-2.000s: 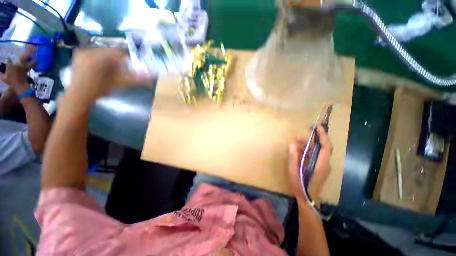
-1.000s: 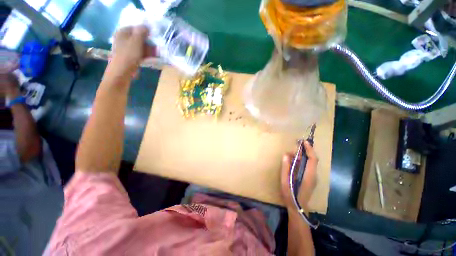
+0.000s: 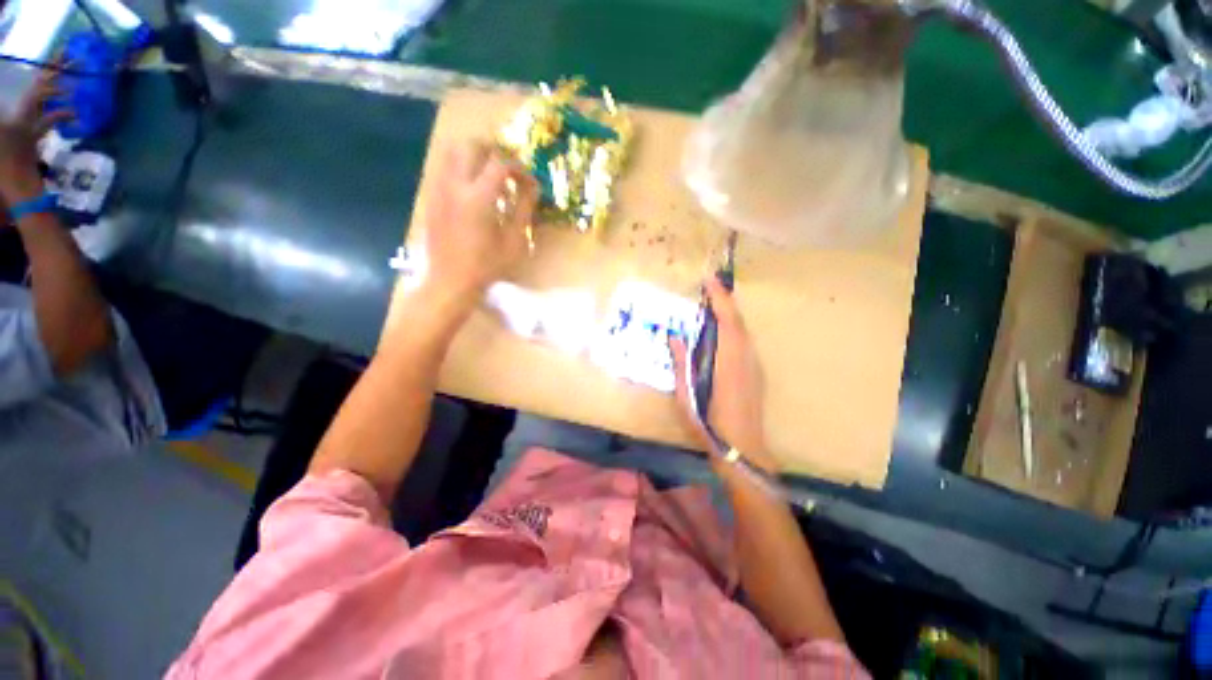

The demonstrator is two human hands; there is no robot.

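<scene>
A white housing [image 3: 650, 335] lies on the tan work mat [image 3: 811, 385], with blue-green marks inside. A white bagged cable [image 3: 542, 314] lies to its left. The pile of gold-yellow contact pieces with green wire [image 3: 576, 162] lies at the back left of the mat. My left hand [image 3: 481, 223] is at the near left edge of the pile, with gold bits showing at its fingers; its grip is unclear. My right hand [image 3: 720, 359] holds the soldering iron [image 3: 706, 340], tip pointing away from me, right beside the housing.
The clear fume hood [image 3: 804, 140] hangs over the mat's back right, with a metal hose [image 3: 1030, 100]. A brown side tray [image 3: 1063, 432] with a thin stick and dark iron stand [image 3: 1106, 323] is at the right. A neighbour's arm [image 3: 60, 286] shows at the left.
My left hand has come back from the far left bench to the gold pile. The housing and white cable now lie on the mat. My right hand has moved left with the iron.
</scene>
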